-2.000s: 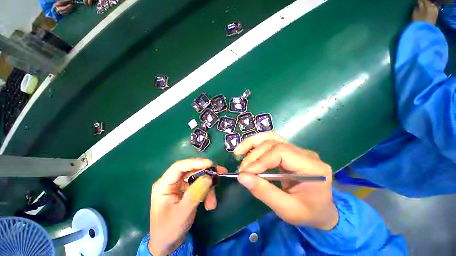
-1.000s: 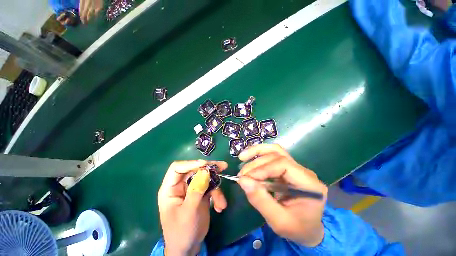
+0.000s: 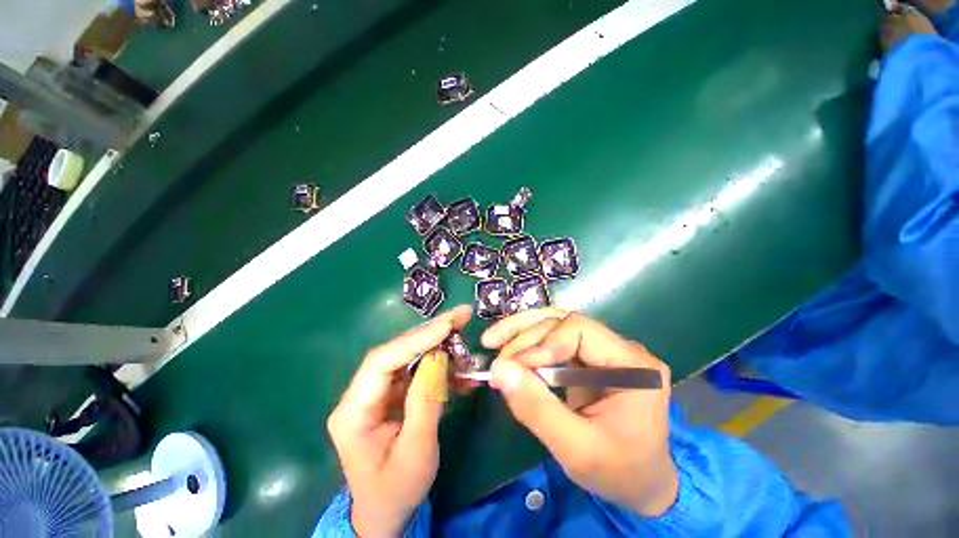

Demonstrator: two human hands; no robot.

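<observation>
My left hand (image 3: 391, 418), with a yellow cot on its thumb, holds a dark rounded-square housing (image 3: 458, 347) near the bench's front edge. Fingers hide much of the housing. My right hand (image 3: 589, 405) holds slim metal tweezers (image 3: 599, 377) like a pen, tip pointing left at the housing's right side. Whether the tip touches is too blurred to tell. Several dark housings with shiny rims lie in a cluster (image 3: 482, 261) just beyond my hands. One at the top has a silvery part sticking out (image 3: 523, 197). A small pale square (image 3: 408, 259) lies left of the cluster.
A white rail (image 3: 421, 160) crosses diagonally between the green bench (image 3: 673, 189) and the belt (image 3: 231, 168), which carries spaced units (image 3: 453, 88). A small fan (image 3: 47, 489) stands lower left, a metal post (image 3: 74, 345) above it. A person's blue sleeve (image 3: 915, 189) is at right.
The belt units have shifted left and down along the rail. The tweezers' flat side now shows, and the held housing looks more tilted. The neighbour's sleeve first reached in over the bench, then drew back right.
</observation>
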